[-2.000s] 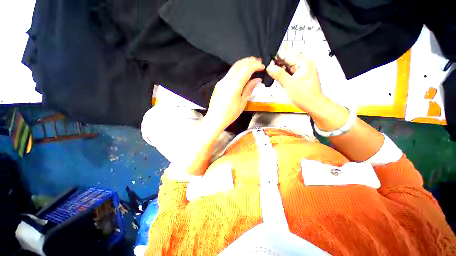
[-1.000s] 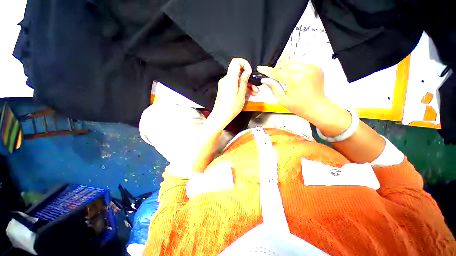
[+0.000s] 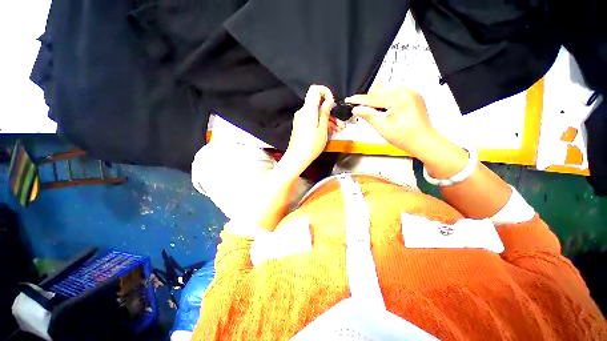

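A black garment [image 3: 319, 46] lies over the white table [image 3: 499, 126], and a narrow part of it comes down to the hands. My left hand [image 3: 311, 123] pinches this narrow end between thumb and fingers. My right hand [image 3: 394, 114] is just to the right, its thumb and forefinger at the same black end. A thin dark thing shows between the right fingers; it is too small to tell if it is a tool. The exact grip points are partly hidden by the fingers.
More black cloth [image 3: 120, 86] lies at the left and hangs over the table edge. Another black piece [image 3: 492, 60] lies at the right. Below left are a blue plastic crate [image 3: 100, 273], a blue bag [image 3: 193, 300] and a wooden stool [image 3: 80, 181].
Two seconds ago both hands were slightly higher on the narrow end, which hung between them. Now the end is bunched at the left fingertips. The right fingers have changed their pose.
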